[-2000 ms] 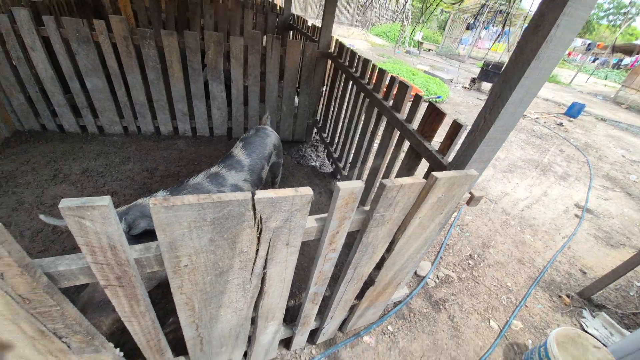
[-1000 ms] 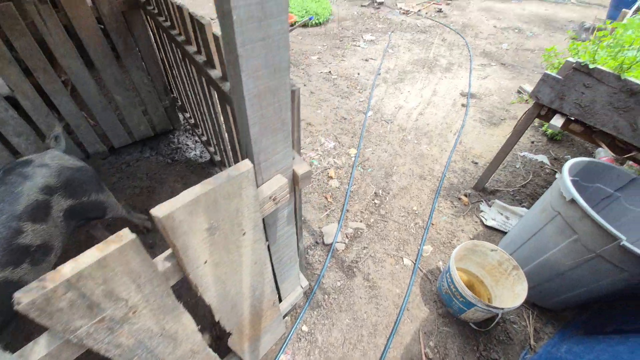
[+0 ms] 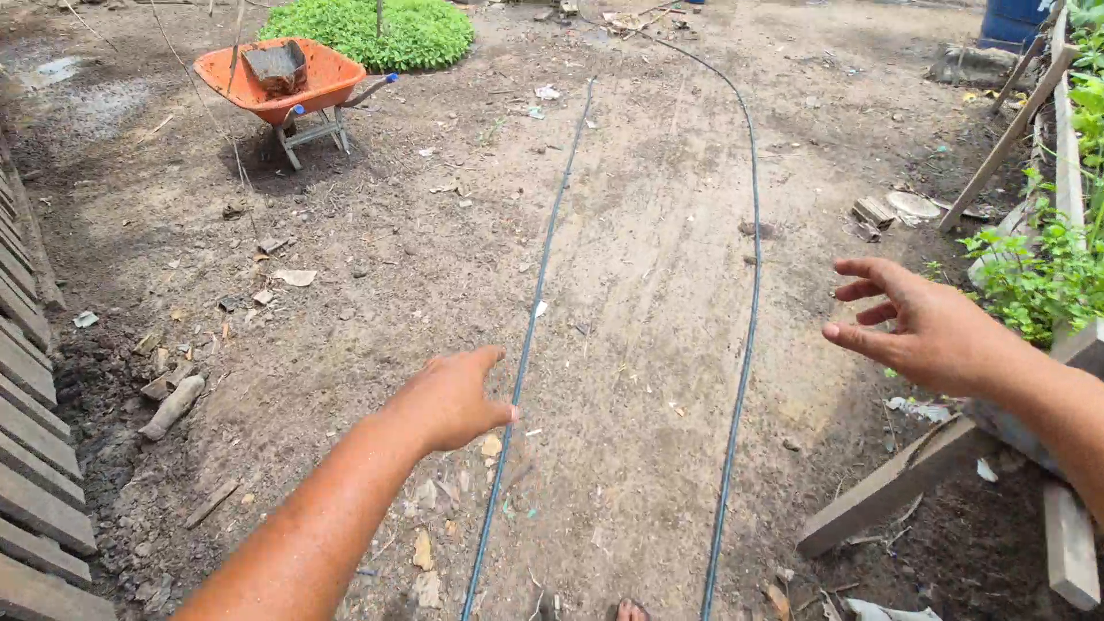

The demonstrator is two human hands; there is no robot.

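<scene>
My left hand (image 3: 457, 398) is stretched out over the dirt ground, empty, its fingers apart. Its thumb tip overlaps the left run of a dark hose (image 3: 546, 250) in the view; the hand does not grip it. On the right, my right hand (image 3: 906, 323) hangs in the air with spread, slightly bent fingers and holds nothing. It is nearest to the leafy plants (image 3: 1048, 272) of a raised wooden bed. The hose lies on the soil in two long runs, the right one curving away at the top. Toes of a bare foot (image 3: 631, 611) show at the bottom edge.
An orange wheelbarrow (image 3: 323, 84) with a dirty container (image 3: 276, 69) in it stands at upper left, before a green plant patch (image 3: 379, 33). A slatted wooden fence (image 3: 34, 431) runs along the left. Wooden posts (image 3: 1005, 138) lean at right, near a blue barrel (image 3: 1013, 21).
Both my hands have come into view. The view has moved on along the hose; the pig pen and the buckets seen before are out of sight, and the wheelbarrow now shows.
</scene>
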